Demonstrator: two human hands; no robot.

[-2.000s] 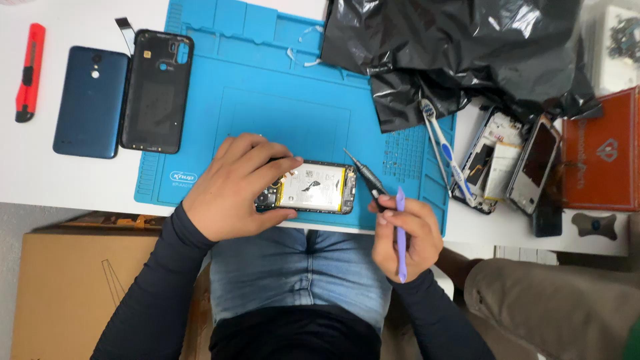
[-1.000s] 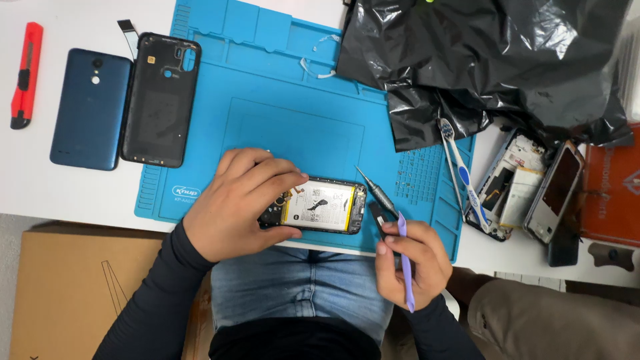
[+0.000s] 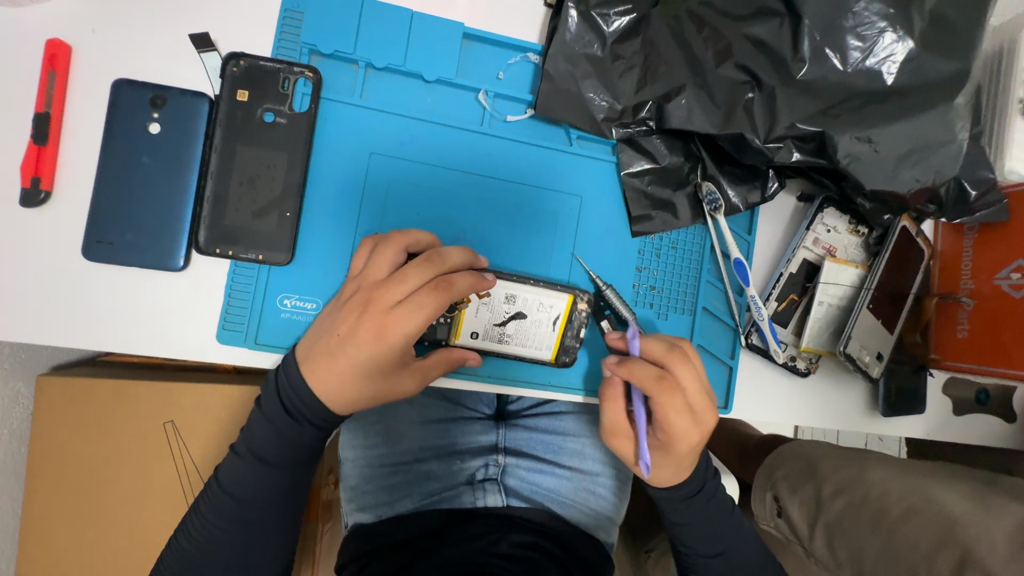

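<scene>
An opened smartphone (image 3: 520, 322), its battery exposed, lies at the near edge of the blue silicone repair mat (image 3: 480, 216). My left hand (image 3: 392, 320) grips its left end, fingers on the far side and thumb on the near side, hiding that end. My right hand (image 3: 664, 400), just right of the phone, holds a precision screwdriver (image 3: 610, 296) with its tip pointing up and left, along with a purple plastic pry tool (image 3: 638, 400). Beside the screwdriver is a small black part (image 3: 606, 318), also at my fingers; what it is I cannot tell.
At left lie a red utility knife (image 3: 46, 120), a blue phone (image 3: 148, 176) and a black back cover (image 3: 256, 160). A black plastic bag (image 3: 760, 96) covers the upper right. Tweezers (image 3: 724, 272), a toothbrush (image 3: 744, 272) and disassembled phones (image 3: 832, 296) are below it. Another person's leg (image 3: 880, 512) is at lower right.
My left hand stays on the phone. The right hand keeps hold of the screwdriver and pry tool near the phone's right end. The view has shifted slightly.
</scene>
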